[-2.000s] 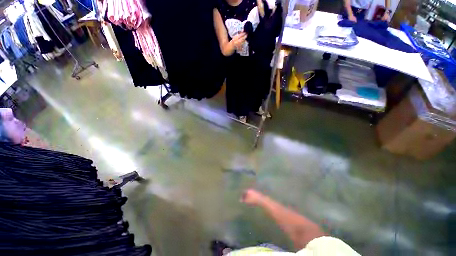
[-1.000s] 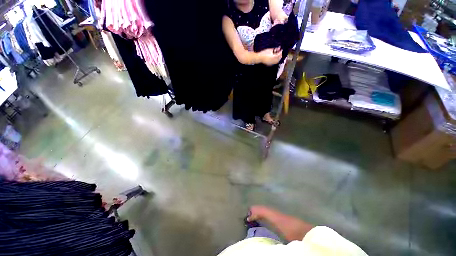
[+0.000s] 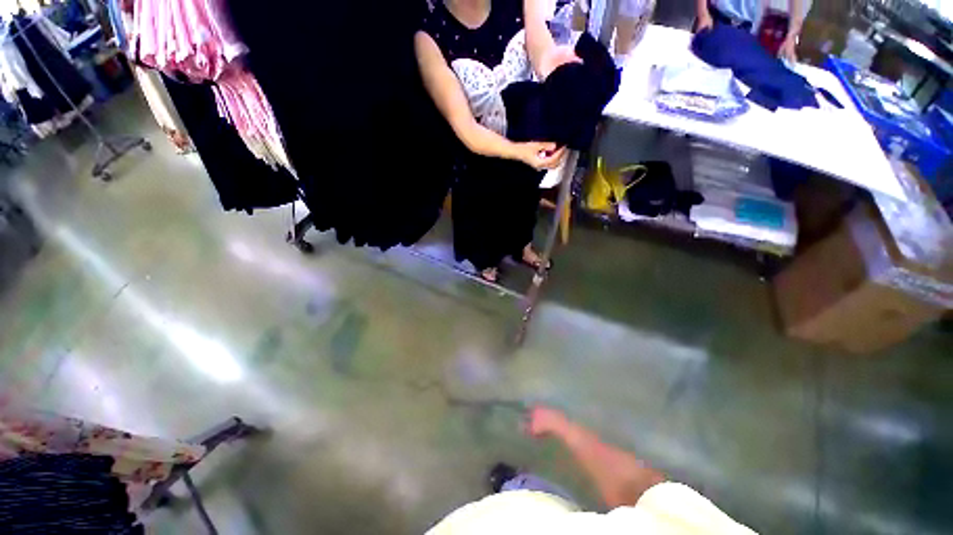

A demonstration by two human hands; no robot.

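My right hand [image 3: 543, 421] is low in the middle, small and blurred, at the end of a bare forearm; its fingers look curled, but whether it holds anything is unclear. My left hand is out of view. A person [image 3: 483, 94] in a dotted dark top stands ahead, both hands on a loose black garment [image 3: 564, 99]. Black garments [image 3: 345, 125] hang packed beside this person, with pink tops [image 3: 183, 37] to their left. Dark striped garments [image 3: 63, 496] and a floral garment [image 3: 99, 434] are cut off at the lower left.
A rack upright [image 3: 543, 277] stands by the person. A white table [image 3: 773, 141] holds dark blue cloth [image 3: 747, 65] and plastic-wrapped packs, with another person's hands behind it. A cardboard box [image 3: 857, 277] is at right. A rack foot [image 3: 199, 449] juts out at lower left.
The view has shifted, so the striped garments at lower left show less. The person ahead has spread and raised the black garment. My right hand has stayed low, away from the garments.
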